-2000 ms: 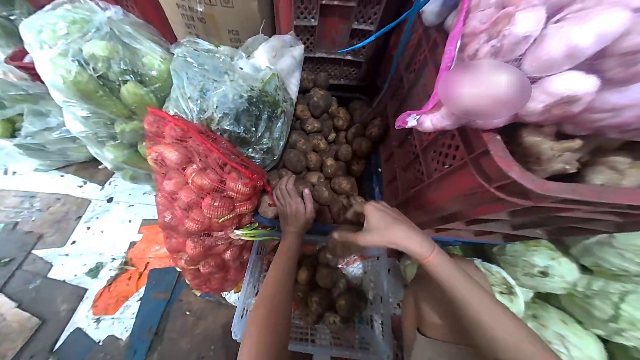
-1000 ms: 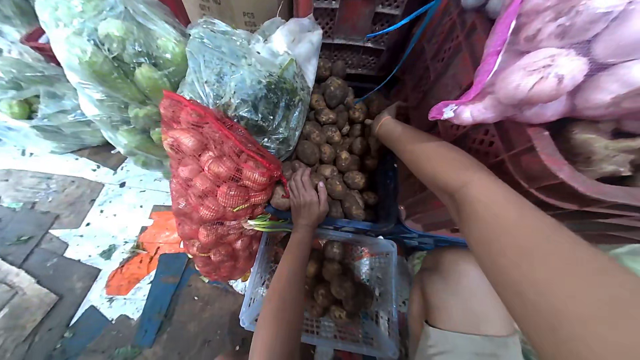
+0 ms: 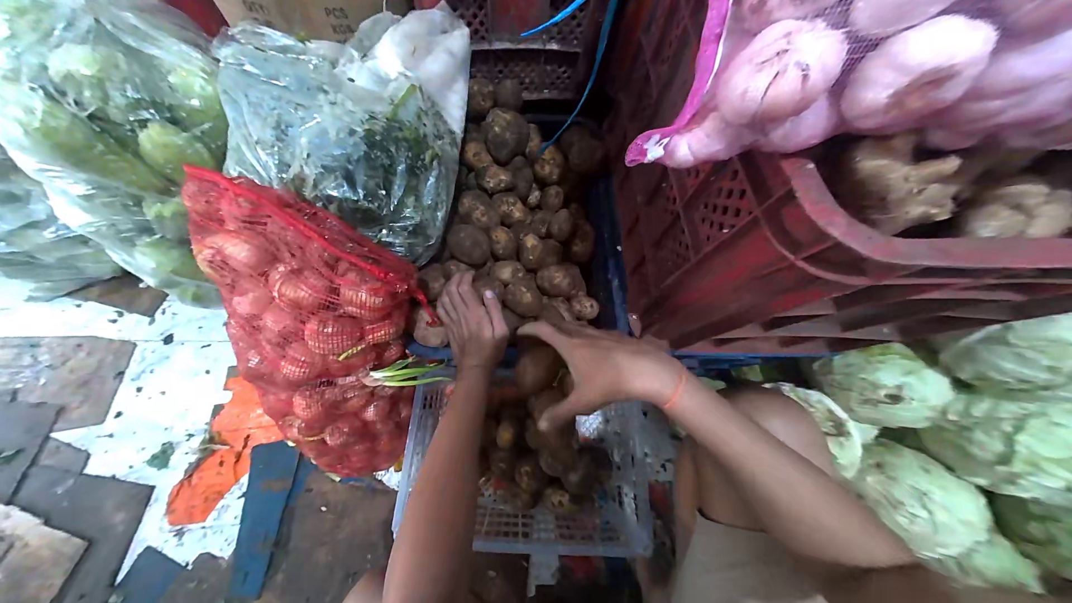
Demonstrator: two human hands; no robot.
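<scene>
Brown potatoes (image 3: 511,226) fill a blue plastic crate (image 3: 610,243). My left hand (image 3: 471,320) rests on the potatoes at the crate's near left corner, fingers pointing forward; whether it grips one I cannot tell. My right hand (image 3: 599,364) is above the near rim, thumb and fingers spread apart, with potatoes just beneath and beside it. Below both hands, a whitish translucent plastic basket (image 3: 544,532) has more potatoes (image 3: 528,469) in it. A red mesh bag of onions (image 3: 301,327) leans close by my left hand, with green shoots (image 3: 406,373) sticking out.
Clear plastic bags of green vegetables (image 3: 100,126) and leafy greens (image 3: 343,142) stand at the left. A red crate (image 3: 720,226) holding ginger root (image 3: 900,184) is at the right, with a pink mesh bag of garlic bulbs (image 3: 837,75) above it. Cabbages (image 3: 930,469) lie below. A blue strap (image 3: 590,84) hangs behind.
My right hand has come back from the right side of the potato crate to above the basket's far end. My left hand stays at the crate's near left corner.
</scene>
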